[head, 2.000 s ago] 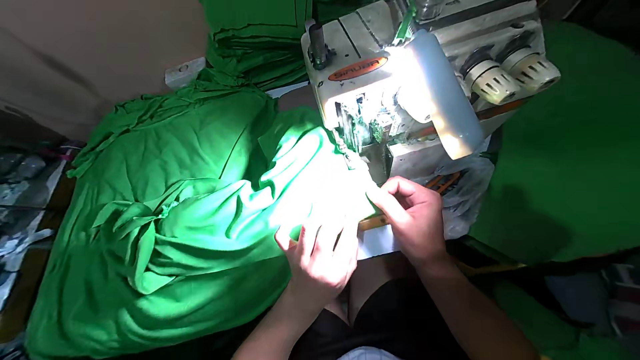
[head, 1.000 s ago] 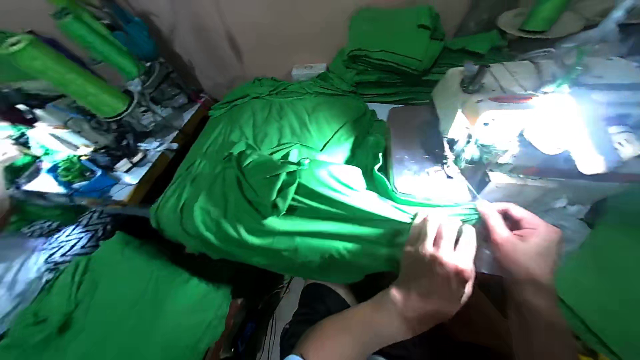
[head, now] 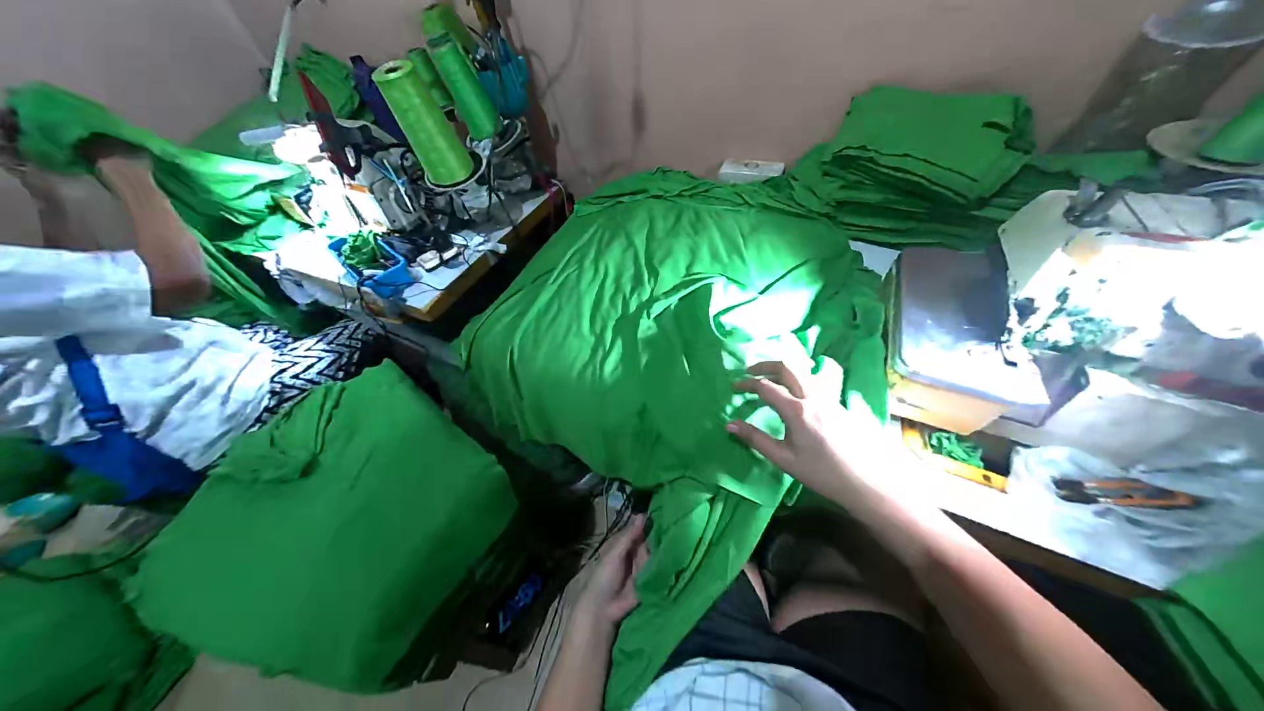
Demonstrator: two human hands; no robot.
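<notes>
A large heap of green fabric (head: 612,326) lies left of the lit sewing machine (head: 1116,286), and part of it hangs down over my lap. My right hand (head: 785,420) is over the front of the heap with its fingers spread and bent; whether the fingertips press on the cloth is not clear. Lower down, my left hand (head: 617,573) is at the left edge of the hanging green cloth (head: 681,553). Its fingers are partly hidden, so a grip on the cloth cannot be made out.
Folded green fabric (head: 928,148) is stacked by the wall. A plastic bag (head: 1116,444) with orange-handled snips (head: 1126,493) lies at right. At left, a person in white handles green cloth by another machine, near thread cones (head: 425,123) and a blue tray (head: 380,272). A green bundle (head: 326,533) stands lower left.
Both hands have left the cloth edge beside the machine. My left hand is now low by my lap, my right over the heap. The view has swung left, bringing in the other person.
</notes>
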